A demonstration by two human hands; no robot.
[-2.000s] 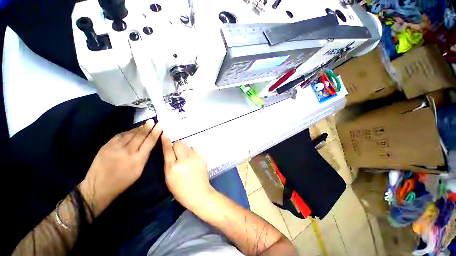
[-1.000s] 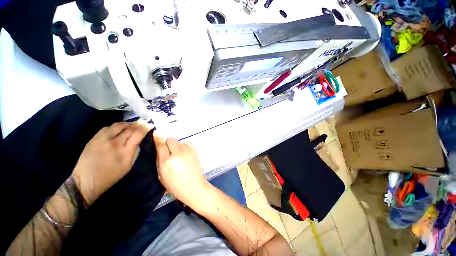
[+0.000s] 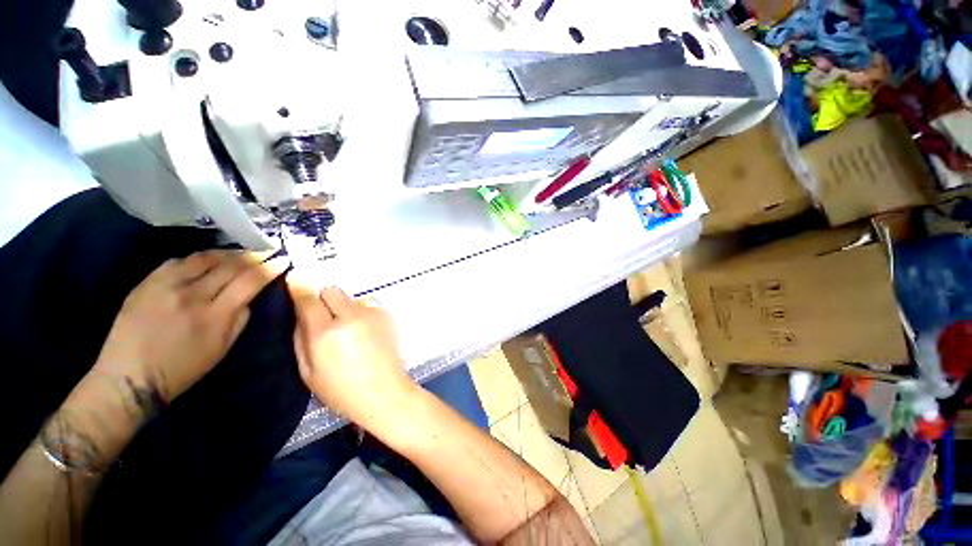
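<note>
Black fabric [image 3: 240,373] lies left of the sewing machine [image 3: 373,64] and hangs over the table's front edge. My left hand [image 3: 176,320] lies on the fabric, its fingertips pinching the edge close to the presser foot [image 3: 309,229]. My right hand [image 3: 352,357] holds the same edge just right of it, with thumb and fingers together. The two hands' fingertips nearly meet below the foot. The fabric edge under the fingers is mostly hidden.
Green snips [image 3: 501,210] lie on the bed below the lit panel [image 3: 522,141]. Small scissors [image 3: 669,190] are at the table's right end. A metal ruler [image 3: 597,68] lies on the machine head. Cardboard boxes [image 3: 794,304] and a black bag-like item [image 3: 629,373] are beyond the table.
The view has shifted, so the machine appears further left. Both hands stay at the fabric edge by the foot; the right hand's fingers are more bent than two seconds ago.
</note>
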